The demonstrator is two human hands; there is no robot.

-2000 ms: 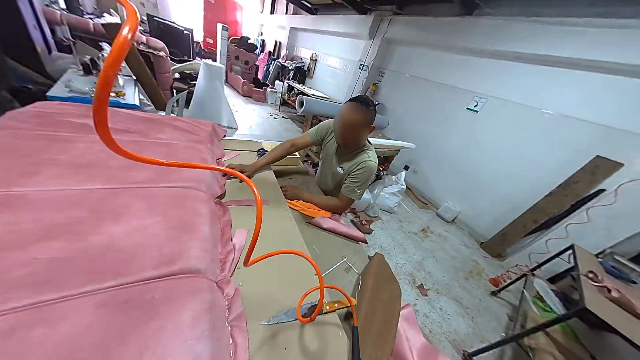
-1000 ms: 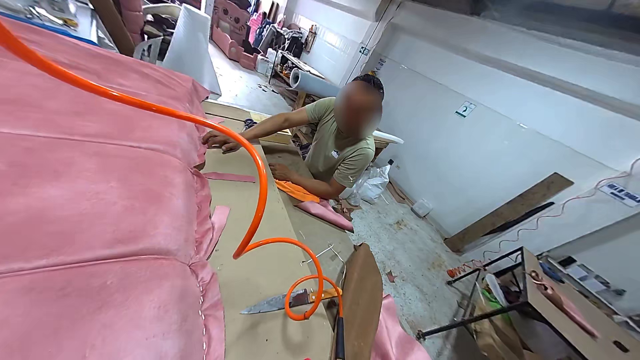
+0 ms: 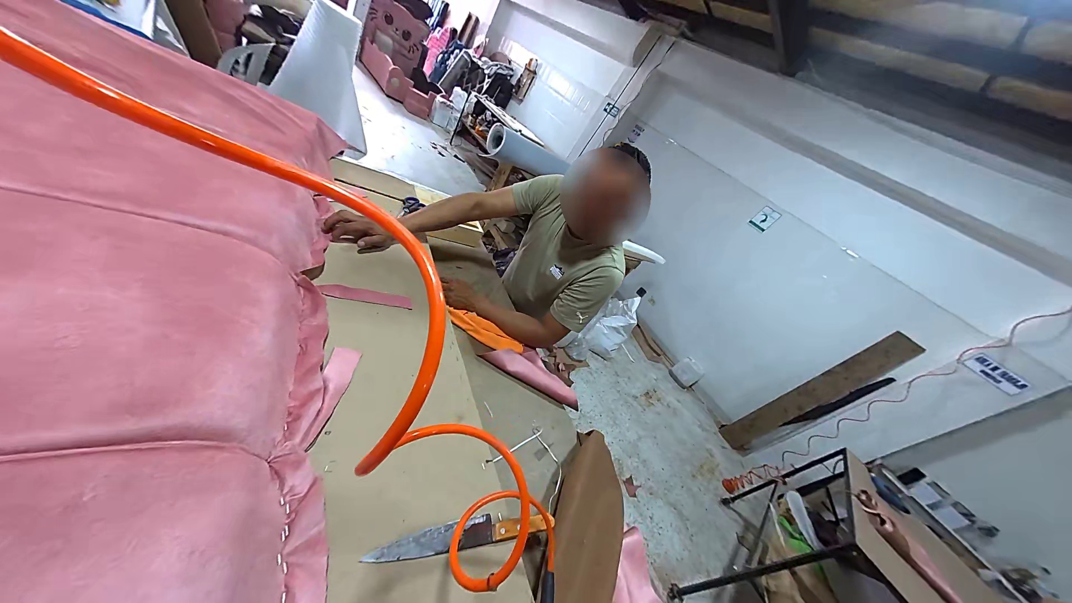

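Observation:
Neither my left hand nor my right hand shows in the head view. A padded pink upholstery cover [image 3: 151, 335] fills the left side, its gathered edge stapled along a tan board [image 3: 377, 419]. An orange coiled air hose [image 3: 431, 335] loops across the middle and ends in a black fitting at the bottom. Behind a loop of the hose, a knife [image 3: 427, 540] with a worn blade and a wooden handle lies on the board. Pink strips [image 3: 368, 296] of material rest near the cover's edge. Across the board, a co-worker [image 3: 561, 251] has one hand at that edge.
An orange cloth [image 3: 486, 329] and a folded pink piece [image 3: 536, 377] lie beside the co-worker's arm. A brown curved panel [image 3: 590, 519] stands at the lower middle. On the right are a metal-framed stand [image 3: 846, 502] with scraps and a long plank [image 3: 825, 389] against the wall.
The view has shifted, with the scene sliding left at first. The co-worker's head is more upright than two seconds ago, while one hand stays at the cover's edge.

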